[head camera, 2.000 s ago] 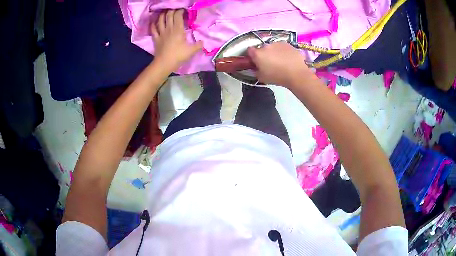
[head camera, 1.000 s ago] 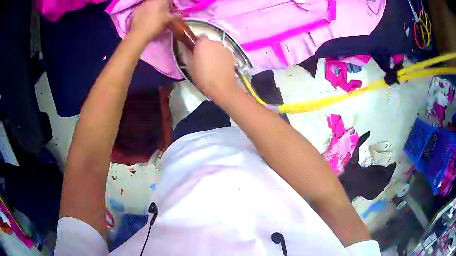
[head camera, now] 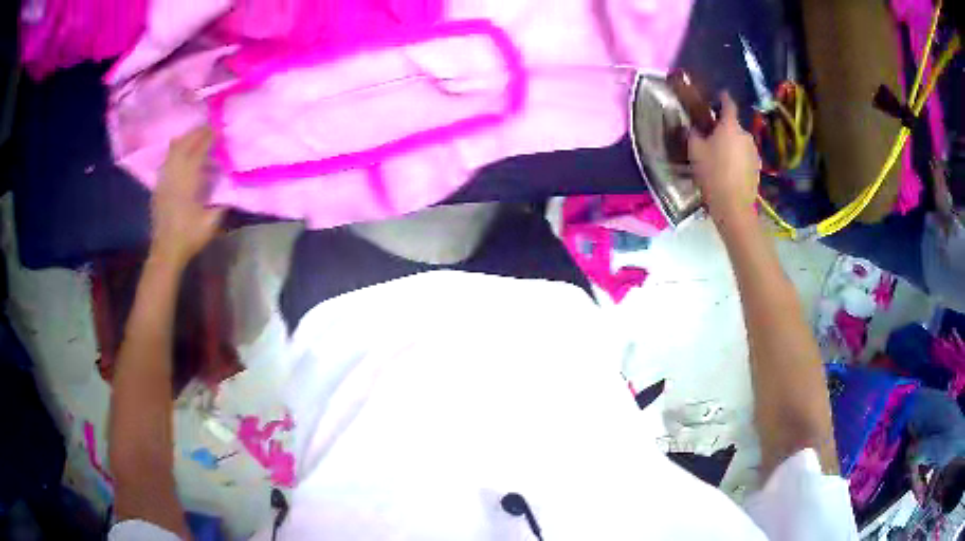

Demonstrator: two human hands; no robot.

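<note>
The pink garment piece (head camera: 370, 111) lies spread on the dark navy table (head camera: 64, 190), pale side up, with bright pink bands forming a long loop. My left hand (head camera: 185, 201) is at its left edge, slightly blurred, fingers on the cloth; whether they pinch it is unclear. My right hand (head camera: 725, 164) holds the silver steam iron (head camera: 661, 143) by its red-brown handle (head camera: 693, 100), at the garment's right edge near the table's front edge. The iron's sole contact cannot be judged.
Scissors with orange and yellow loops (head camera: 785, 122) lie right of the iron. The yellow hose (head camera: 873, 196) curves up the right side beside a brown rounded board (head camera: 847, 106). A bright pink pile (head camera: 79, 37) is at far left. Pink scraps and a blue basket (head camera: 862, 423) are below.
The iron and my right hand have moved right, from the garment's left part to its right edge. My left hand has moved left and down. The garment lies further left in view.
</note>
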